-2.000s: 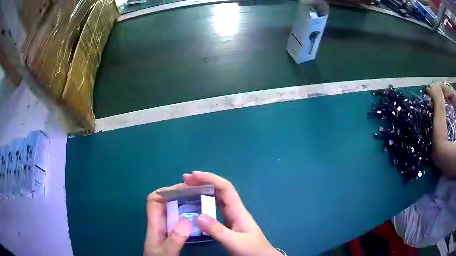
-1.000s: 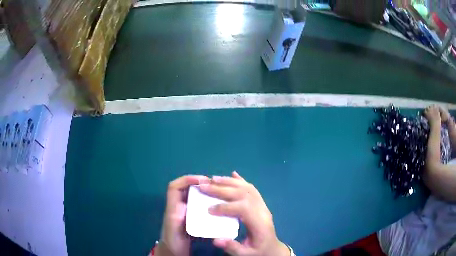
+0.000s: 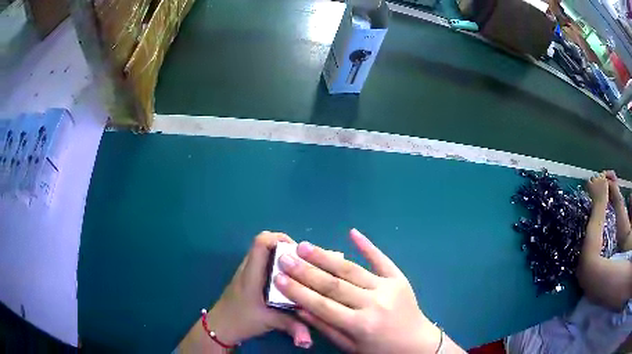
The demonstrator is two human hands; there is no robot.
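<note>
A small product box (image 3: pixel 281 294) is between my two hands above the teal bench top, its white top flap facing me. My left hand (image 3: pixel 251 294) grips the box around its left side, with the thumb at the near edge. My right hand (image 3: pixel 367 301) lies across the white flap with its fingers flat on it and the index finger and thumb spread; it covers most of the lid. The sides of the box are mostly hidden by the hands.
An open product box (image 3: pixel 354 59) stands on the green conveyor belt (image 3: pixel 242 76) beyond the pale rail (image 3: pixel 346 137). Closed boxes (image 3: pixel 34 152) lie on the white side table (image 3: pixel 48 256). A brown wrapped carton (image 3: pixel 149 52) is upper left. A black pile (image 3: pixel 551 231) and a person's arms are right.
The box top went from open flaps to a white lid over it, and my right hand now lies flat across the lid. The open box on the belt appears further left.
</note>
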